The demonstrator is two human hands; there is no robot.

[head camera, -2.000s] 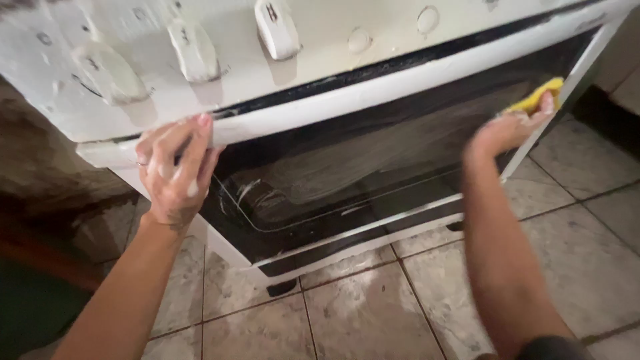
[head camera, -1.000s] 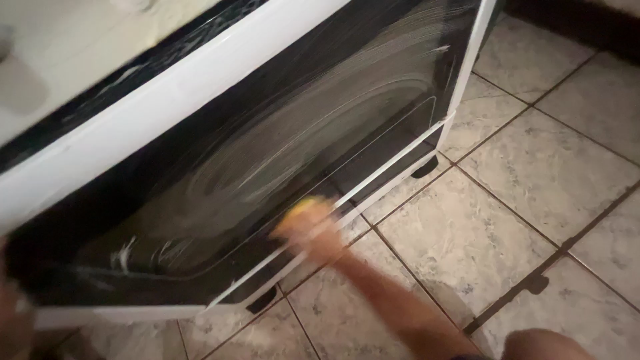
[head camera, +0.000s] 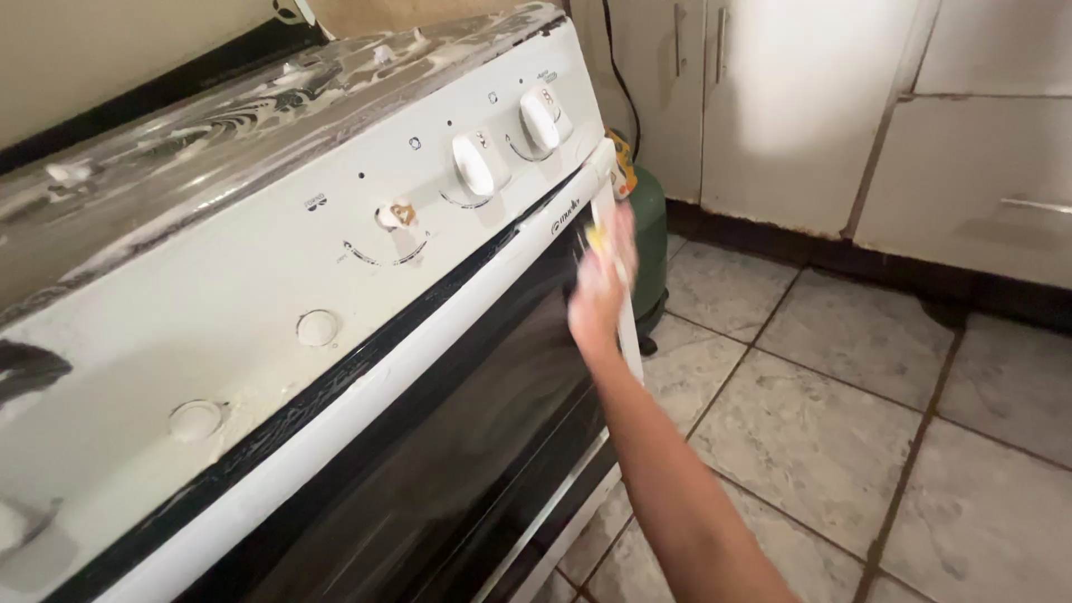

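My right hand (head camera: 601,289), blurred by motion, grips a yellow sponge (head camera: 596,238) against the upper right edge of the oven door. The dark oven door glass (head camera: 452,402) bears faint soapy streaks. Above it run the white door handle (head camera: 377,368) and the white control panel (head camera: 251,327) of the stove. Two white knobs, one of them a stove knob (head camera: 476,165), sit on the panel's right part, beside a bare knob stem (head camera: 394,216). Foam lies on the stove's cooktop (head camera: 209,151). My left hand is out of view.
A green gas cylinder (head camera: 649,251) with a yellow-orange item at its top stands just beyond the stove's right side. White cabinets (head camera: 787,109) with metal handles line the back, and a black cable hangs before them. Grey floor tiles (head camera: 804,427) with dark joints lie at the right.
My right hand with the sponge has gone from the door's lower part to its upper right edge. My left hand, on the door's top corner two seconds ago, is out of view. The view has swung widely.
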